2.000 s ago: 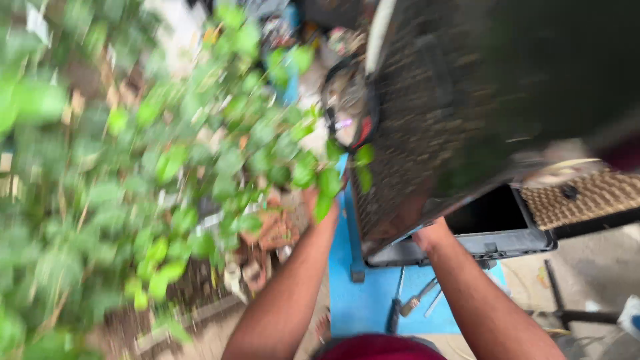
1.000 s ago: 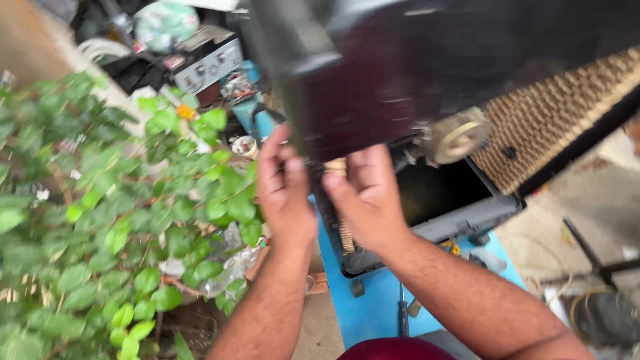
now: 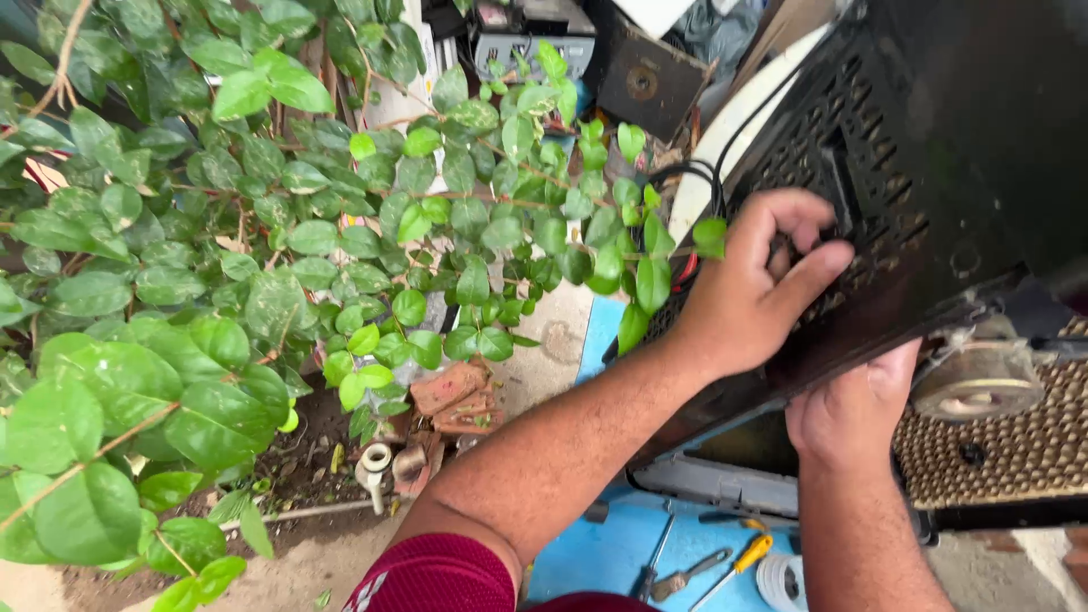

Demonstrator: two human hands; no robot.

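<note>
A large black plastic housing with vent slots stands tilted over the right half of the head view. My left hand is at its slotted face, thumb and fingers curled near a raised slot; whether something small is between them cannot be told. My right hand reaches under the housing's lower edge, its fingers hidden behind it. Beside that hand is a round metal part, apparently a motor. A tan honeycomb pad lies behind it. Black cables run along the housing's left side.
On the blue surface lie a screwdriver, a brush, a yellow-handled screwdriver and a white container. A grey frame is under the housing. Leafy branches reach close to my left hand. Broken bricks lie below them.
My hands were close together at the housing's edge one second ago; now the left is on the slotted face and the right is underneath. The housing's slotted face has come into view.
</note>
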